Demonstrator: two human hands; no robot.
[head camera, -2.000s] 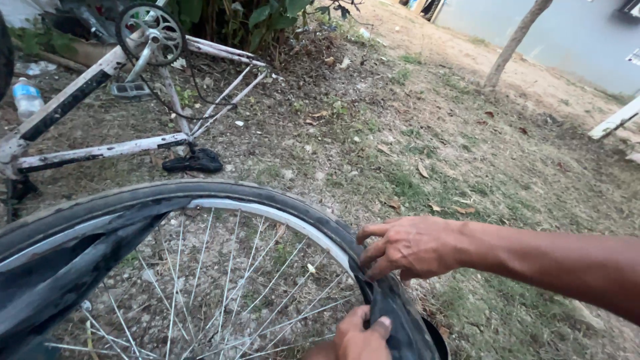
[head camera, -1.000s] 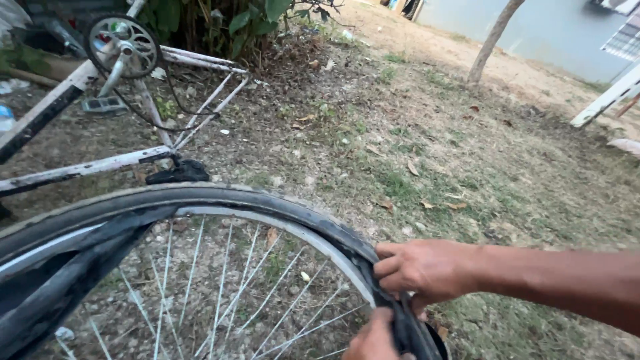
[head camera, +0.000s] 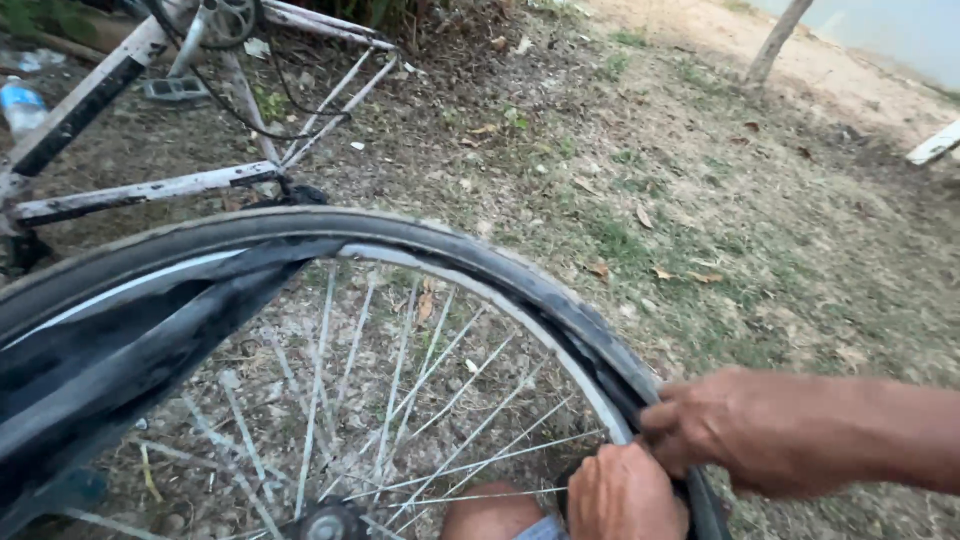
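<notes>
A bicycle wheel with a black tyre (head camera: 360, 223), a pale metal rim (head camera: 525, 315) and thin spokes fills the lower part of the view. My left hand (head camera: 626, 491) grips the tyre and rim at the lower right. Just above it, my right hand (head camera: 705, 431) has its fingers curled on the tyre's edge. Between tyre and rim a dark gap shows, with black rubber inside, upward from my hands. A limp black inner tube (head camera: 157, 337) hangs out over the rim on the left. The wheel hub (head camera: 328, 525) is at the bottom edge.
A worn white and black bicycle frame (head camera: 142, 187) lies on the ground behind the wheel, with a pedal (head camera: 176, 88) and crank. At the far left is a plastic bottle (head camera: 22, 105). A thin tree trunk (head camera: 776, 45) and a wall (head camera: 885, 34) stand at the back right.
Both hands are lower along the wheel's right side than two seconds ago, still at the tyre. The view has shifted and tilted down somewhat.
</notes>
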